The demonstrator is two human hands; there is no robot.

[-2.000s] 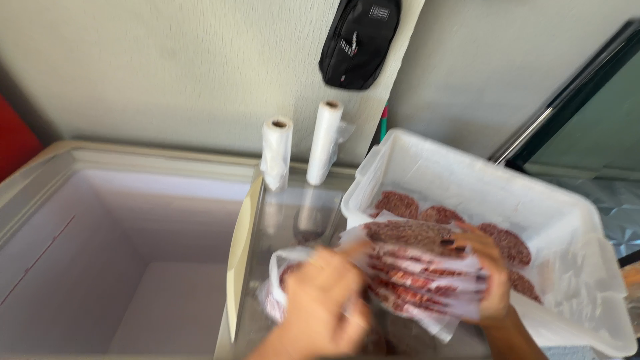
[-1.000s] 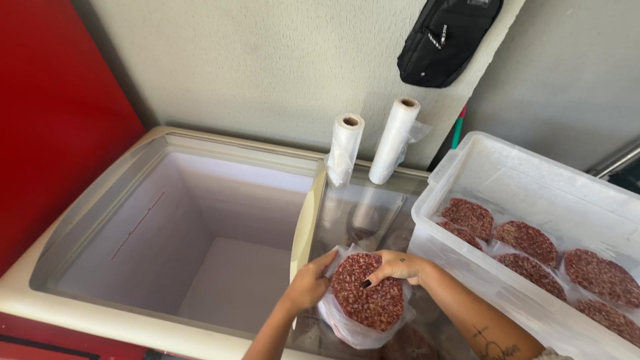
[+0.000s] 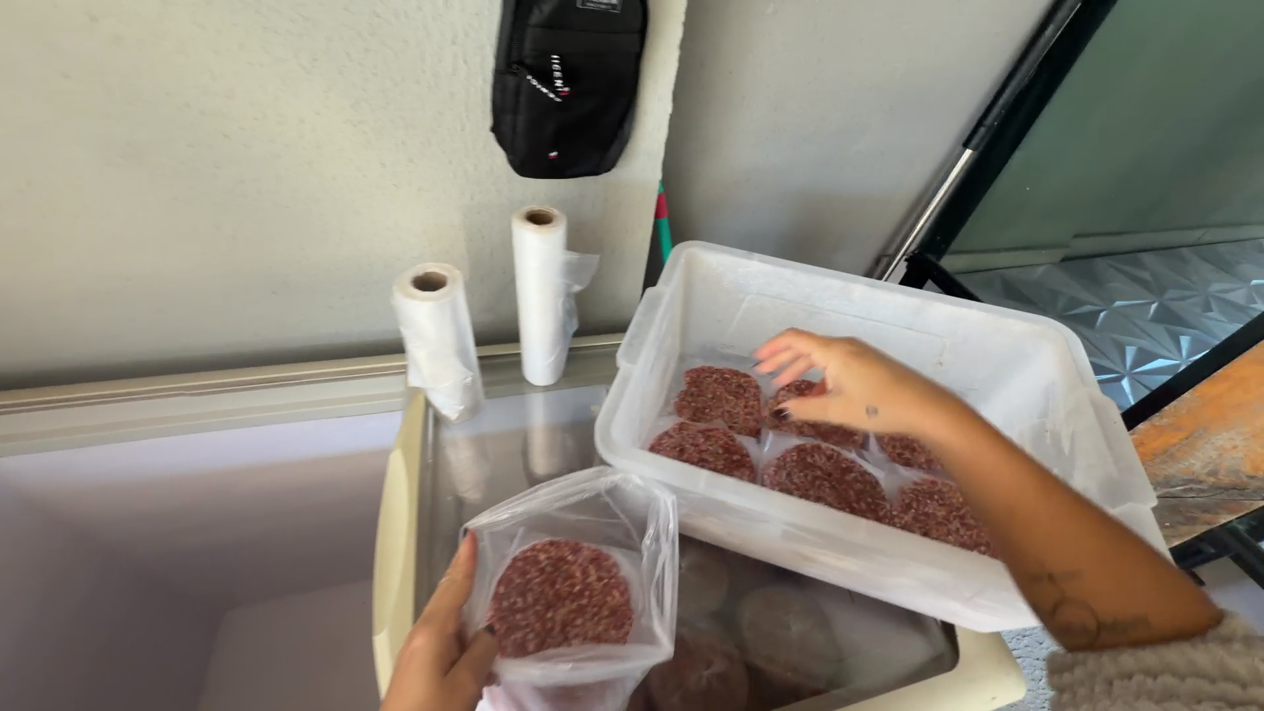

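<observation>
My left hand (image 3: 444, 632) grips the left side of a clear plastic bag (image 3: 657, 592), with a raw ground-meat patty (image 3: 561, 599) visible inside its open mouth. Over a white translucent plastic bin (image 3: 790, 528), my right hand (image 3: 820, 380) is held with its fingers spread and nothing between them. Just below it lies a patty (image 3: 825, 425), partly hidden by the hand. Several more raw patties (image 3: 826, 476) rest on clear sheets in the bin. Whether my right fingertips touch a patty cannot be told.
Two rolls of clear plastic bags (image 3: 541, 306) stand on the chest freezer's glass lid (image 3: 494, 434), near the wall. The open freezer compartment (image 3: 286, 632) is at the left. A black bag (image 3: 571, 89) hangs on the wall. More round patties show under the glass.
My right hand has left the bagged patty and moved over the bin, while my left hand still holds the bag. The view has swung to the right.
</observation>
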